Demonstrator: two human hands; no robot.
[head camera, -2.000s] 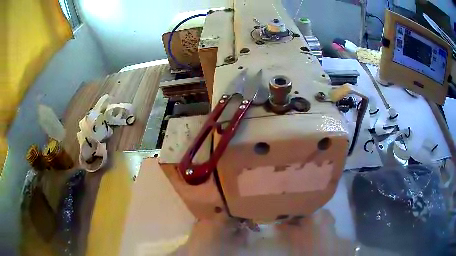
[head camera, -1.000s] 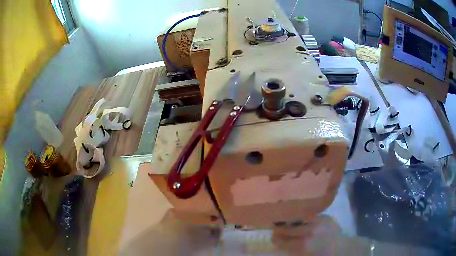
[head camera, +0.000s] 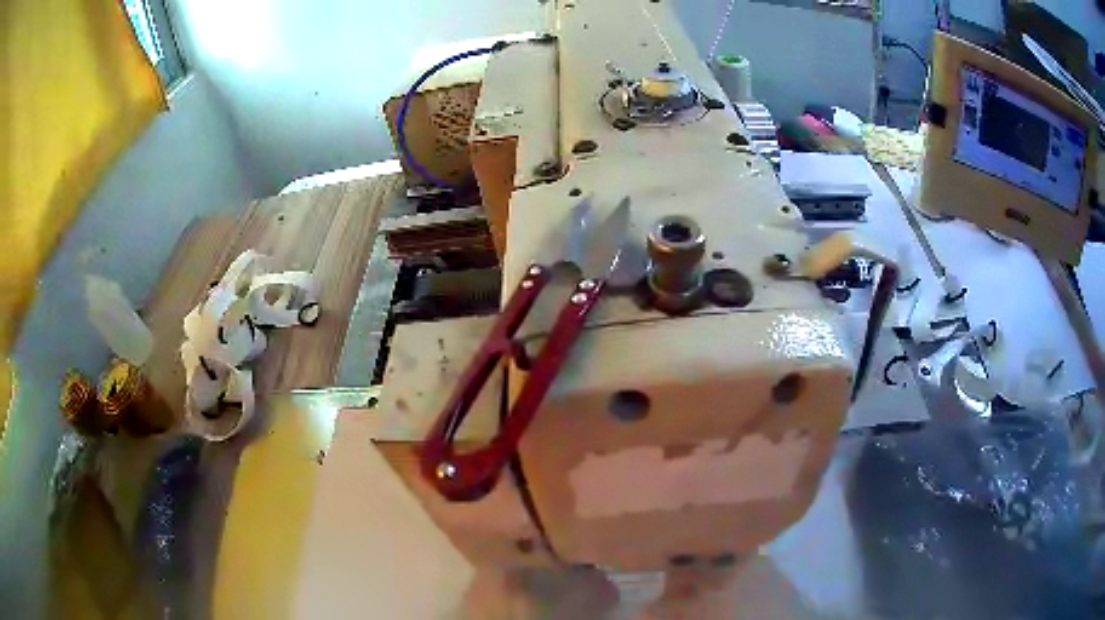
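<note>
The large cream sewing machine head (head camera: 679, 400) fills the centre. Red-handled thread snips (head camera: 515, 375) lie on top of it, blades pointing away. At the bottom edge, just below the head, are two blurred skin-toned shapes: my left hand (head camera: 533, 593) and my right hand (head camera: 717, 591). Both are cut off by the picture's edge, and their fingers and anything they hold cannot be made out. White bands with small black pieces (head camera: 230, 333) lie in a loose heap on the wood-grain table at left. More white bands (head camera: 969, 369) lie on the white surface at right.
A clear plastic bag with dark contents (head camera: 969, 509) is at right front. Two amber-brown spools (head camera: 119, 397) and a translucent bottle (head camera: 118, 317) are at left. The control panel (head camera: 1018, 139) stands at right rear. A bent metal guard (head camera: 882, 321) sticks out right of the head.
The view has shifted slightly, moving the machine head a little in the picture. The blurred shapes at the bottom edge have changed outline. The snips and both band heaps lie as before.
</note>
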